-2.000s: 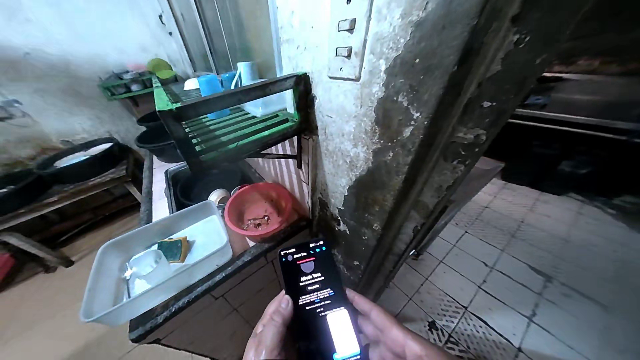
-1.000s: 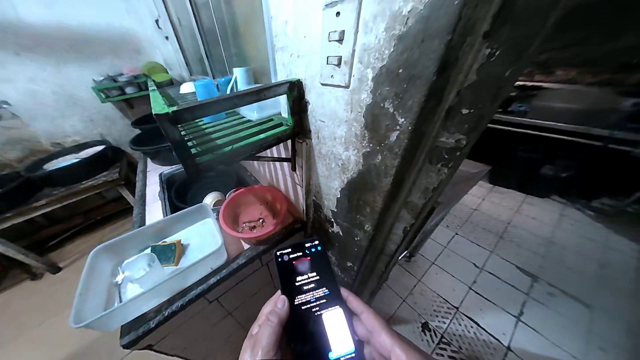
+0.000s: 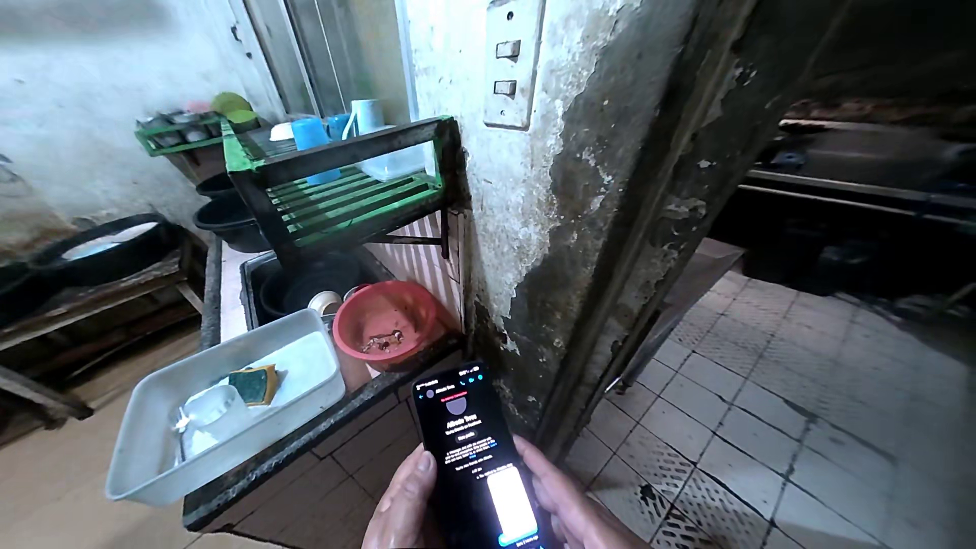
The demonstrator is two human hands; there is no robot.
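Note:
A smartphone [image 3: 465,457] with a dark, lit screen bearing writing is held upright between my two hands at the bottom middle. My left hand [image 3: 402,503] grips its left edge, the thumb along the side. Along the right edge lies my right hand [image 3: 572,499], closed on the phone too. Beyond the phone, to the left, a red plastic basin [image 3: 385,320] with small scraps in it stands on the counter. Beside it, a white plastic tub [image 3: 229,404] holds a green and yellow sponge [image 3: 255,384] and a clear container [image 3: 217,408].
Behind the basin is a sink [image 3: 305,286] with dark basins. Above it hangs a green slatted rack [image 3: 351,206] with blue cups. A peeling wall with a switch plate [image 3: 512,65] rises centrally; a tiled floor [image 3: 717,427] lies right. Black tubs [image 3: 103,248] stand on a left bench.

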